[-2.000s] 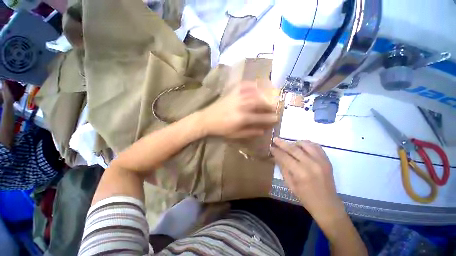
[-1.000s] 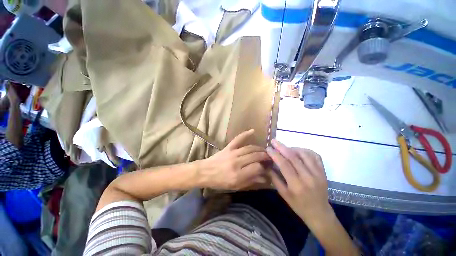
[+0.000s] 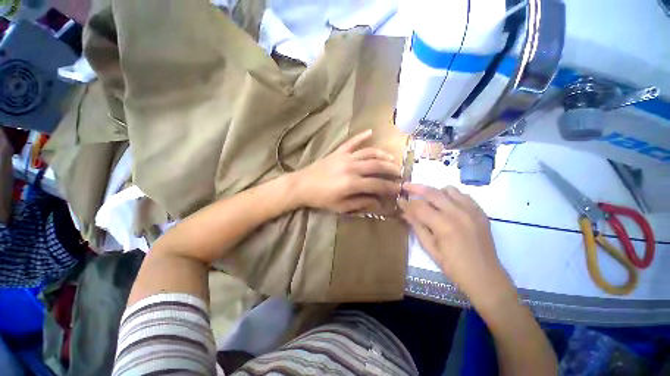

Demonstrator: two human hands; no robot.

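The khaki cloth [image 3: 184, 110] lies heaped left of the sewing machine [image 3: 470, 44], with its right edge running under the presser foot [image 3: 430, 132]. My left hand [image 3: 349, 180] lies on the cloth just below and left of the foot, fingers spread and pointing right, pressing it down. My right hand [image 3: 444, 220] pinches the cloth's edge between thumb and fingertips, touching my left fingertips. A dotted seam line shows on the cloth below my left hand. The needle tip is too small to tell.
Orange-and-red-handled scissors [image 3: 599, 220] and a slim dark metal tool [image 3: 630, 183] lie right on the white table [image 3: 514, 257]. A grey vented box [image 3: 29, 73] and a person in checked clothing [image 3: 33, 242] are at the left.
Since one second ago, both hands have moved up toward the foot, and more cloth shows below them. Over the frames the machine appears to shift left, then back right, with the view.
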